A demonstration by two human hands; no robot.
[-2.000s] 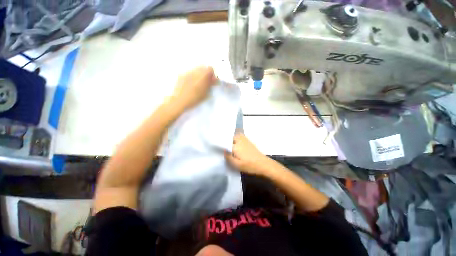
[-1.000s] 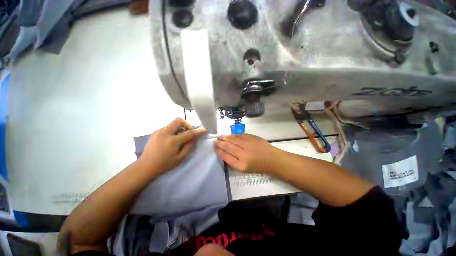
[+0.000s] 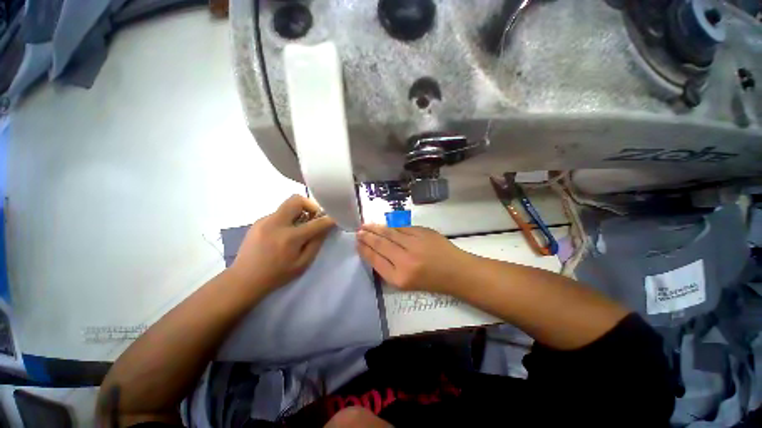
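A grey cloth panel (image 3: 313,305) lies on the white table in front of the sewing machine (image 3: 551,92), its top edge near the needle area. My left hand (image 3: 280,247) holds the panel's top edge left of the white upright bar (image 3: 321,134), fingers pinched, with a small dark metal thing partly showing in them. My right hand (image 3: 414,257) presses the panel's upper right edge, fingers together, just below the blue attachment (image 3: 398,218). The bar's lower end and my fingers hide the needle point and part of the edge.
Snips with orange and blue handles (image 3: 528,219) lie right of the needle, beside beige cord (image 3: 576,205). A grey piece with a white label (image 3: 675,288) lies at the right. Grey cloth heaps (image 3: 63,42) lie at the back left. A printed ruler (image 3: 117,334) marks the table front.
The wearer's view has come close to the machine. Both hands have brought the panel from the table's front up to the needle area and laid it flat; in the last second they barely moved.
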